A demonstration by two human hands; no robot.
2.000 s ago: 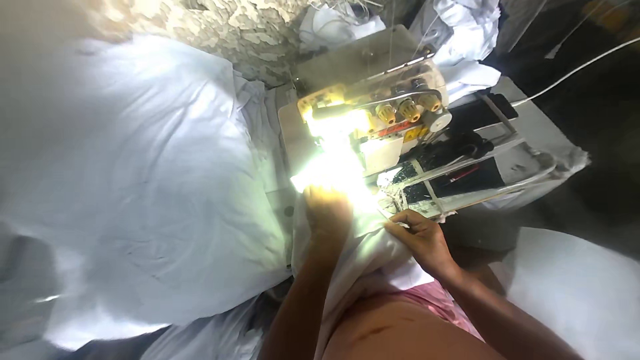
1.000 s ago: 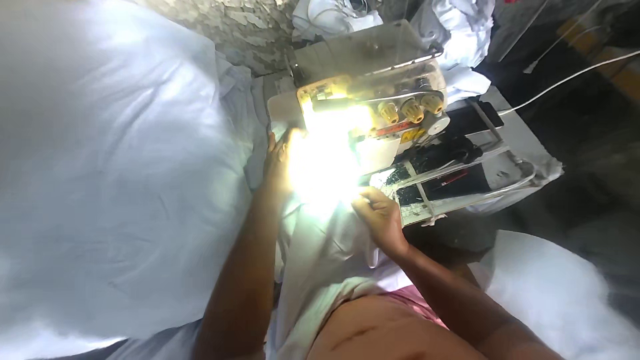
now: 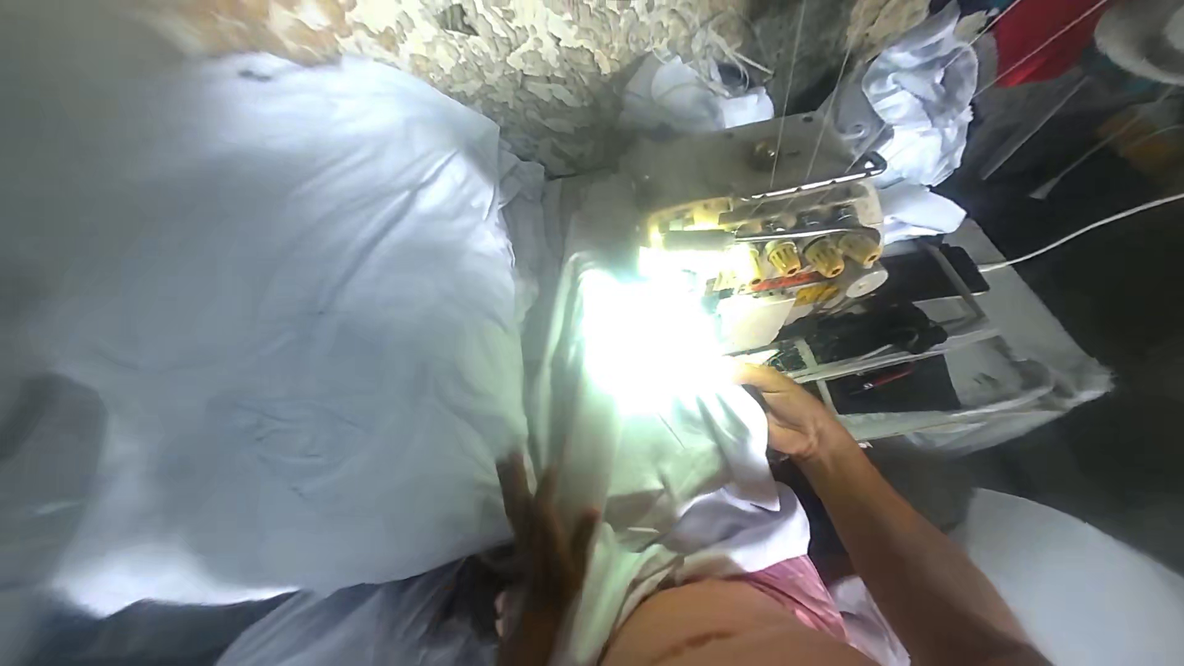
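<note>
An overlock-type sewing machine with yellow tension knobs stands at upper centre, its needle area lost in the glare of a bright lamp. White fabric runs from the glare down over the person's lap. My right hand is at the right edge of this fabric, beside the machine, its fingertips partly lost in the light; its fingers are curled on the cloth. My left hand, blurred, lies lower down at the fabric's left edge, fingers spread and pointing up; whether it grips any cloth cannot be told.
A large heap of white cloth fills the left side. Behind the machine are a rough wall and crumpled white cloth. A metal frame lies right of the machine, with a white cable beyond. White material sits lower right.
My left hand has moved from beside the glare down toward the lap. My right hand stays beside the machine at the fabric's edge.
</note>
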